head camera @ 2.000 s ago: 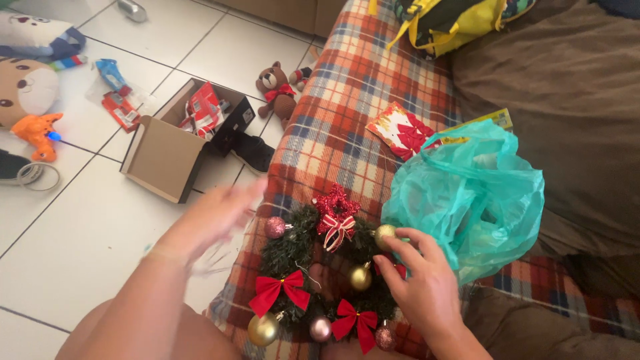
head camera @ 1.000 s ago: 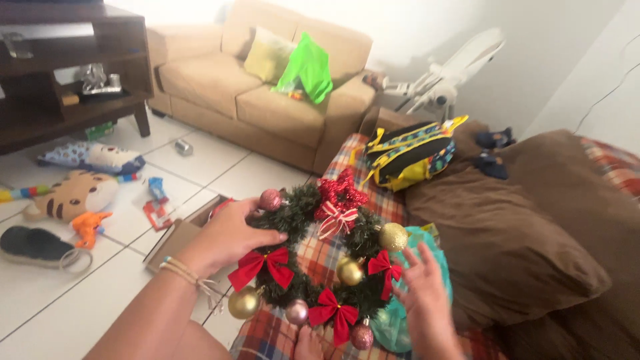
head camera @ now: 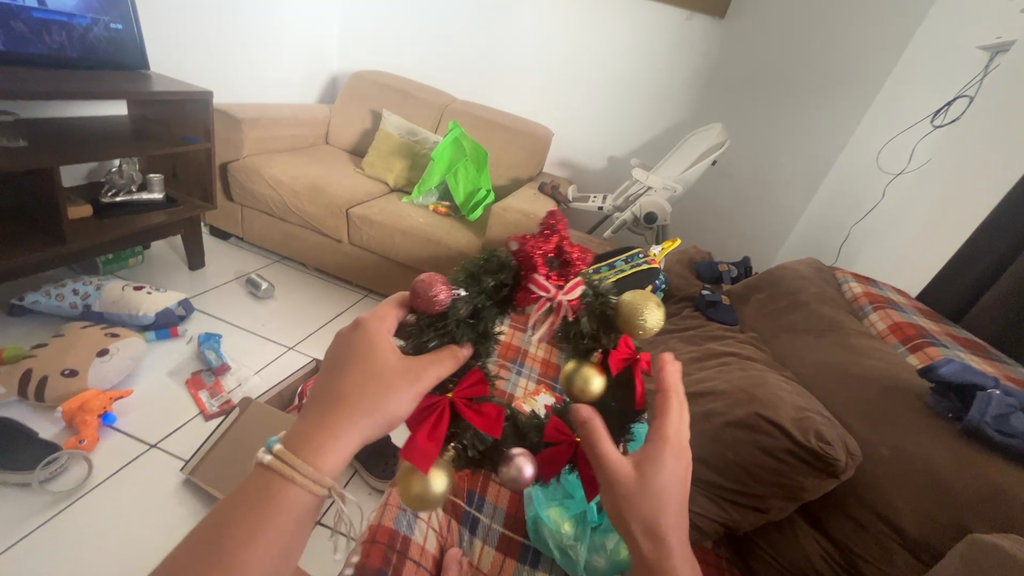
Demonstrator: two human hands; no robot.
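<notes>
A green tinsel Christmas wreath [head camera: 488, 280] is raised in front of me, with a red glitter star [head camera: 552, 252] and a striped bow at its top. Red bows [head camera: 452, 412] and gold and pink baubles [head camera: 583, 380] hang around its ring. My left hand [head camera: 376, 368] grips the ring's left side, thumb in front, below a pink glitter bauble [head camera: 431, 293]. My right hand [head camera: 644, 460] is at the lower right side, thumb near a red bow and fingers spread; whether it bears on the ring is unclear.
Beneath the wreath lie a plaid cover [head camera: 472, 520] and a teal plastic bag [head camera: 572, 520]. Brown cushions [head camera: 768, 424] are at the right. An open cardboard box [head camera: 244, 448], plush toys [head camera: 76, 360] and a shoe are on the tiled floor. A beige sofa [head camera: 288, 184] stands behind.
The wreath, earlier lying on the plaid cover, is now raised, and my left hand has closed on its left side. My right hand has left the gold bauble. The view has tilted up.
</notes>
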